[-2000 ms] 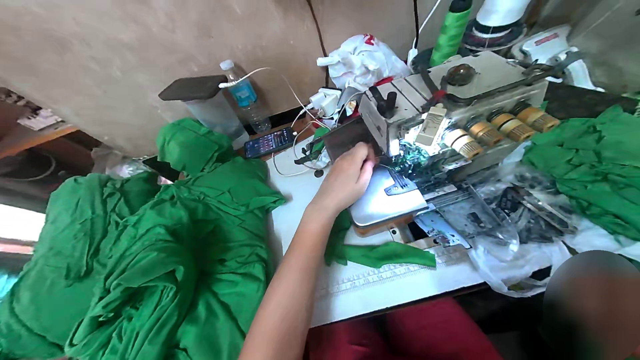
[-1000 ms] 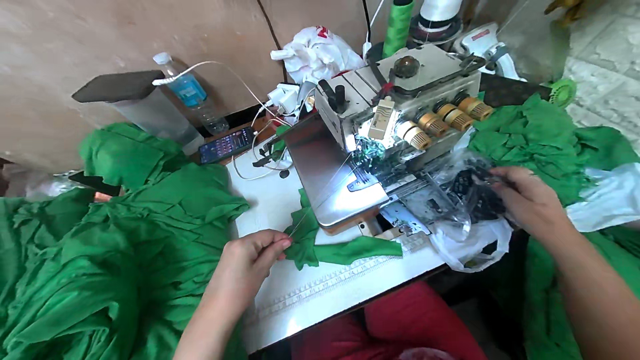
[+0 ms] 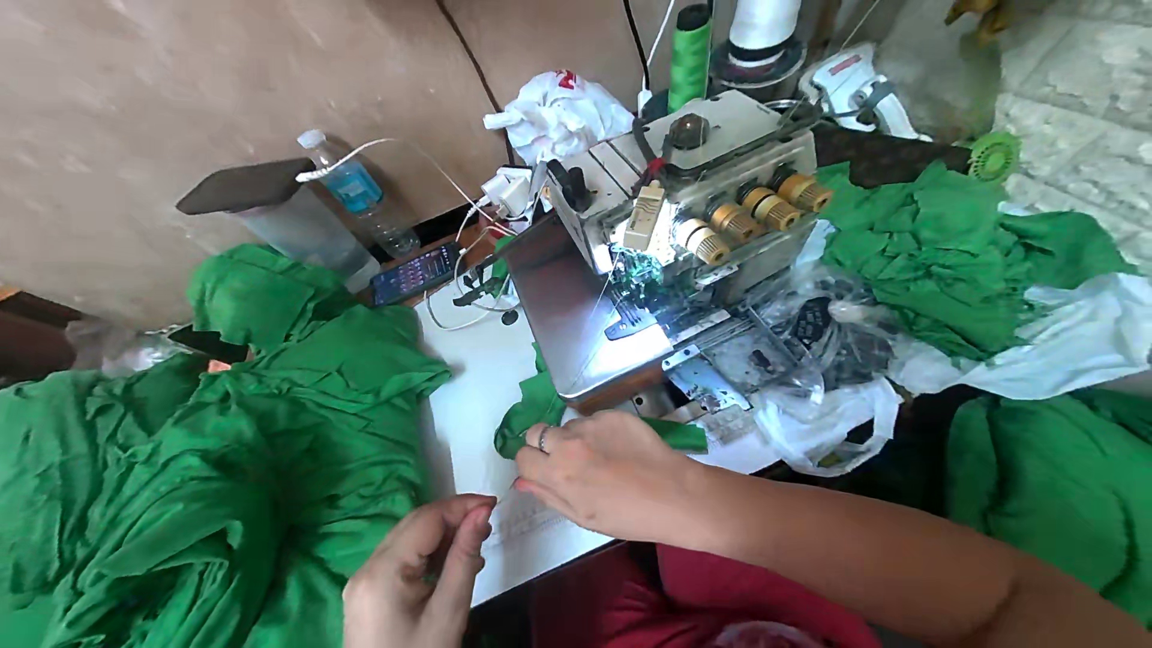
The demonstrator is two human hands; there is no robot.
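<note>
My left hand (image 3: 427, 571) is at the bottom middle, its thumb and forefinger pinched together; anything between them is too fine to make out. My right hand (image 3: 598, 468) reaches across from the right, its fingertips close to the left ones, over the white table (image 3: 486, 360). Part of a green fabric piece (image 3: 535, 409) lies under and beside the right hand, partly hidden; whether the hand grips it is unclear. Just beyond stands a serger sewing machine (image 3: 684, 171) with its lamp lit and a shiny metal plate (image 3: 576, 306) at its left.
Green fabric (image 3: 216, 450) is heaped at left, and more green fabric (image 3: 963, 261) lies at right. A phone (image 3: 416, 273), a lidded container (image 3: 288, 225) and a plastic bottle (image 3: 351, 184) stand or lie behind. A plastic bag (image 3: 837, 405) with dark contents is beside the machine.
My right hand has moved left from the plastic bag to beside my left hand. My left hand, at the metal plate two seconds ago, is now near the table's front edge.
</note>
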